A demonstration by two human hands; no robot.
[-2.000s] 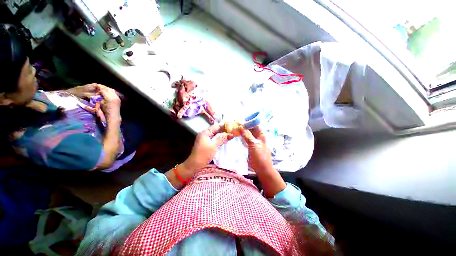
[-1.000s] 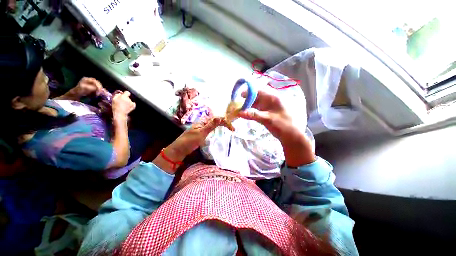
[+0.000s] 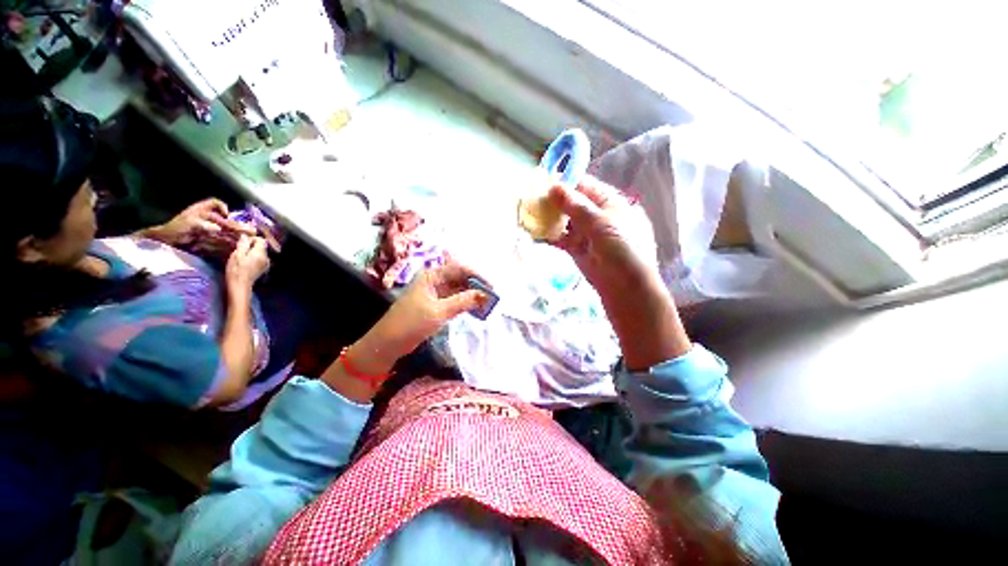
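Note:
My right hand point(image 3: 602, 227) holds up a small plush toy piece point(image 3: 542, 217), yellow with a blue-and-white oval part that has a dark spot, above the white bag. My left hand point(image 3: 433, 301) is lower and to the left, with a small dark blue-grey object point(image 3: 484, 299) between its fingertips. What that object is cannot be told. The hands are apart. A white bag point(image 3: 531, 359) with faint coloured contents lies on the table in front of me, below my hands.
A brown-purple plush piece point(image 3: 396, 245) lies on the pale green table point(image 3: 426, 116) beyond my left hand. A sewing machine point(image 3: 282, 72) stands at the upper left. A seated person point(image 3: 155, 299) works at the left. Clear plastic point(image 3: 696, 210) hangs by the window wall.
My right hand has lifted the toy piece up and away from my left hand, and the two hands have parted. The small dark object now shows in my left fingertips.

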